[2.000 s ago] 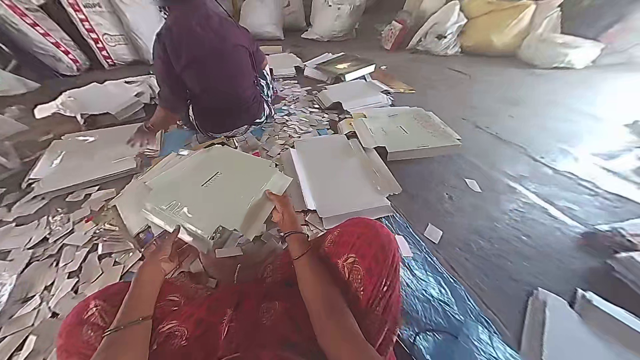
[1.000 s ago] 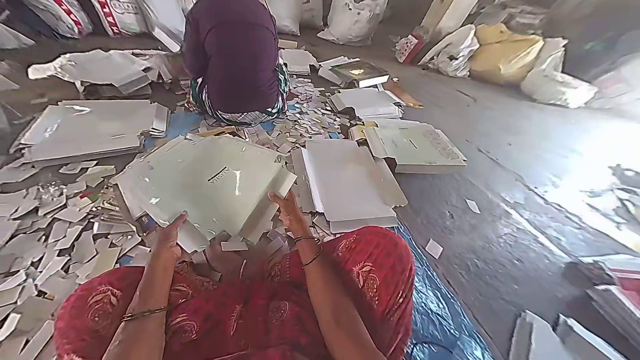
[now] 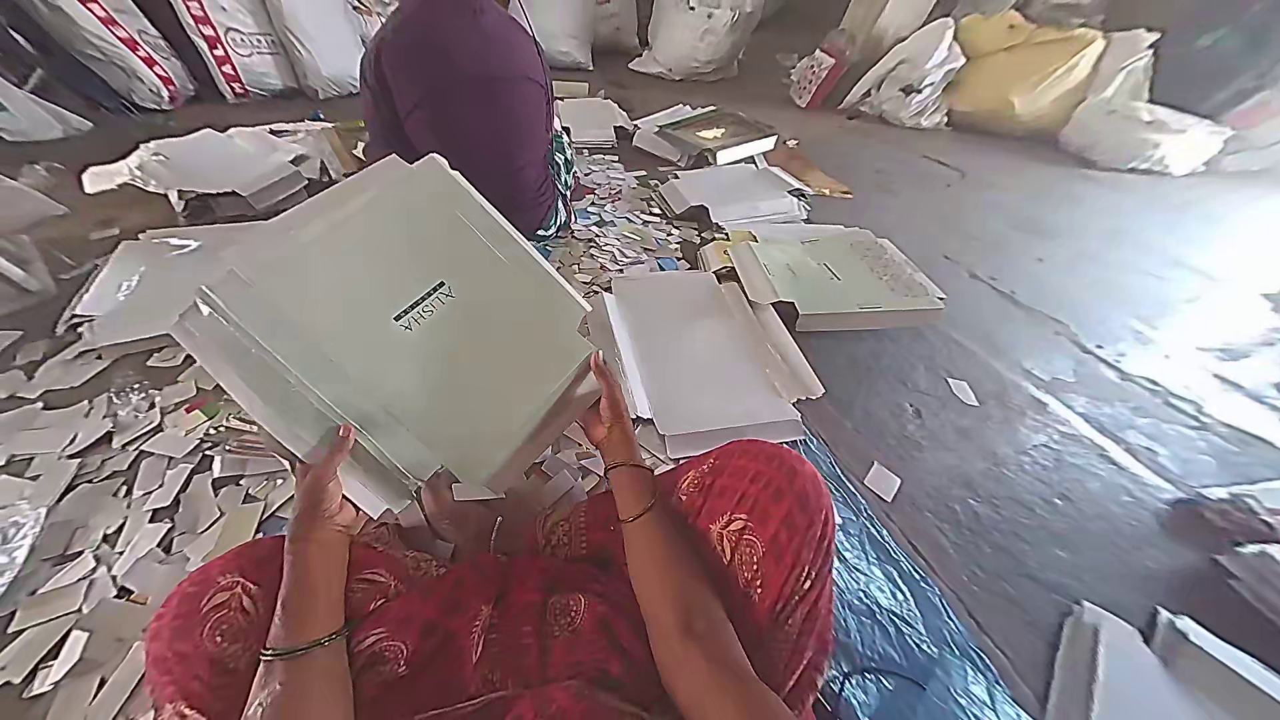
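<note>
A pale green printed cardboard box sheet (image 3: 400,340) with folded edges is held up tilted over my lap. My left hand (image 3: 325,490) grips its lower left edge, the thumb on the face. At the sheet's right corner, my right hand (image 3: 610,410) holds the edge. Beyond the right hand, a stack of flattened white cardboard (image 3: 700,350) lies on the floor. Behind that sits a pale green box piece (image 3: 840,270). Small cut card pieces (image 3: 150,500) are heaped to the left of my knees.
A person in a purple top (image 3: 460,110) sits just ahead. Flattened card (image 3: 150,290) is piled at left, and a dark box (image 3: 720,135) lies farther back. Full sacks (image 3: 1020,80) line the rear. Blue plastic sheeting (image 3: 900,610) runs under my right side; more card (image 3: 1120,670) is at lower right.
The sheet in my hands is tipped up more and turned, its face more toward me. Two seconds ago the other person leaned left with a hand on the left pile; that person now sits more upright.
</note>
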